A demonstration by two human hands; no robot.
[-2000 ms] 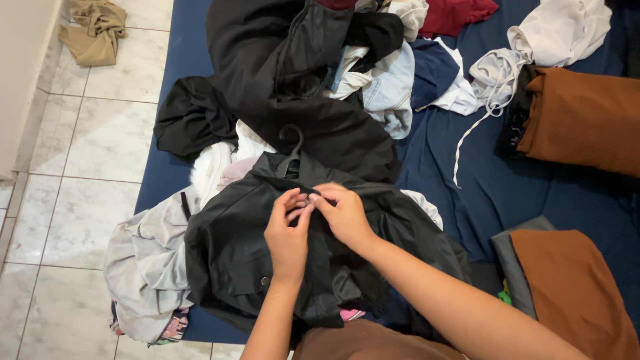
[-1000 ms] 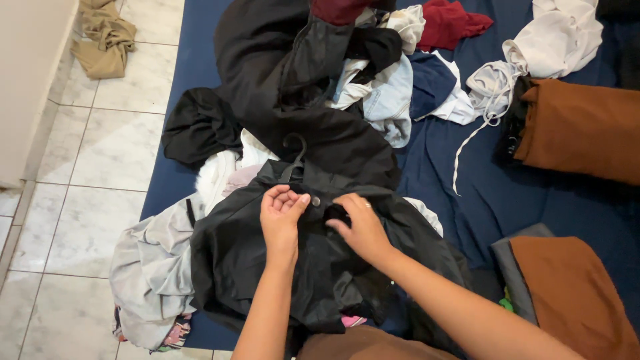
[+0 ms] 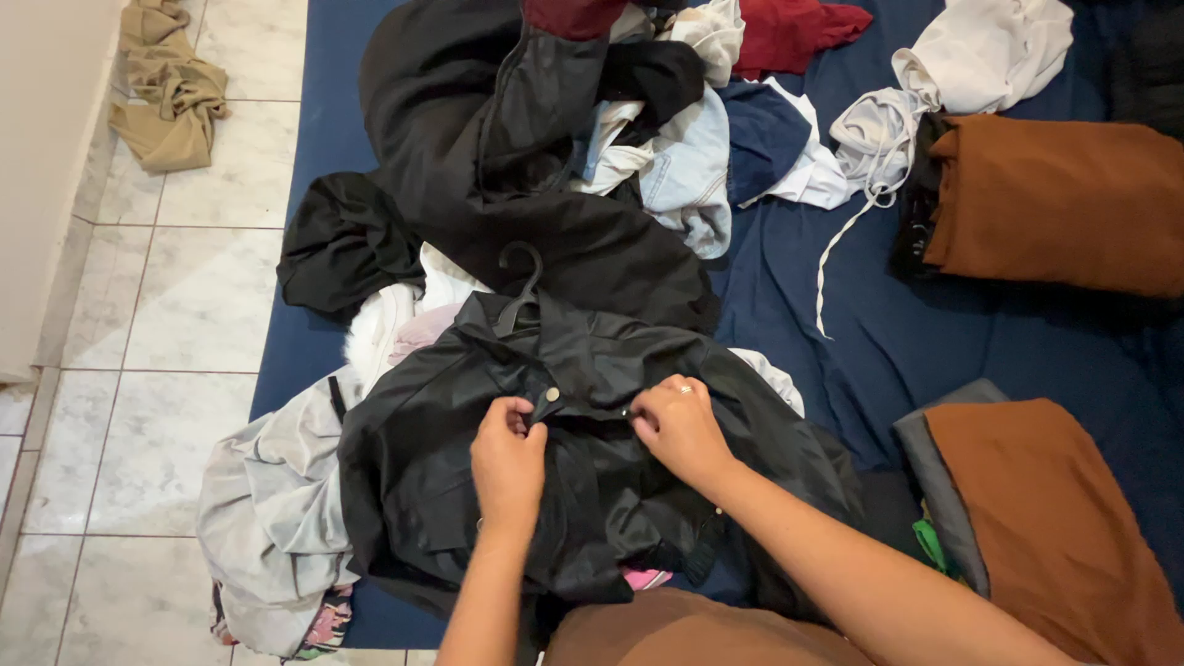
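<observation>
A black jacket with metal snap buttons lies spread over other clothes, its collar away from me. The hook of a black hanger sticks out at the collar. My left hand pinches the jacket's front edge just below a round metal snap. To the right, my right hand, with a ring on one finger, grips the other front edge beside a small snap. The two edges lie apart between my hands. My right fingertips are partly hidden by the hand.
Around the jacket on a dark blue sheet lie a large black garment, a grey garment, light blue denim and folded brown cloths. A tan garment lies on the tiled floor at the left.
My hands were together at the jacket's front two seconds ago. They have moved apart, and each now holds one front edge, with the snap visible between them.
</observation>
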